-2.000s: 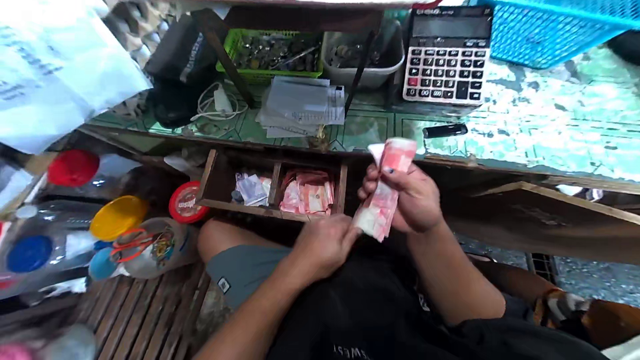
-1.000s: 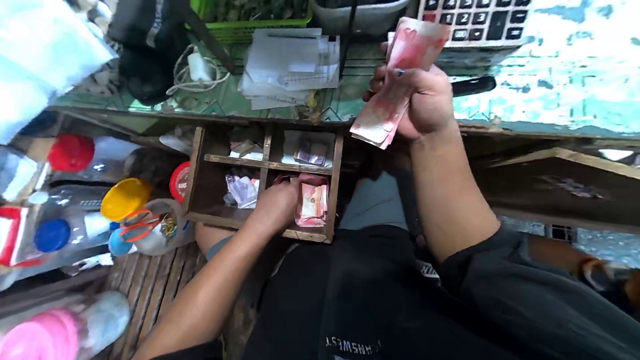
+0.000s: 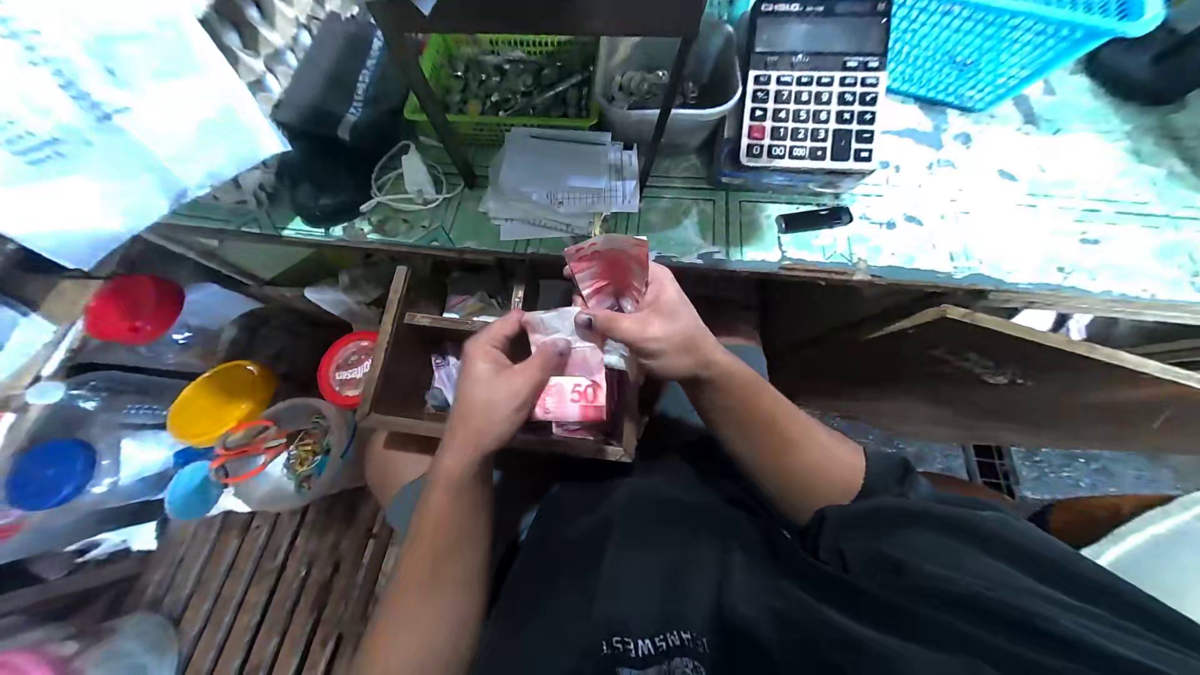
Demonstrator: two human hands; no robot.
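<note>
Over the open wooden drawer, my left hand pinches a red banknote marked 50 between thumb and fingers. Close beside it on the right, my right hand grips a folded bundle of red banknotes, its thumb touching the pale top end of the other note. Purple banknotes lie in the drawer's front left compartment. More red notes show beneath my left hand's banknote, partly hidden. The back compartments are partly covered by the hands; some paper shows in the left one.
On the green counter are a calculator, a stack of papers, a black object, a white cable, a green basket of metal parts and a blue basket. Lidded jars and orange scissors stand left.
My left hand was down in the drawer's red notes a second ago; it is now raised with a banknote. My right hand has come down from over the counter's edge, still holding the bundle.
</note>
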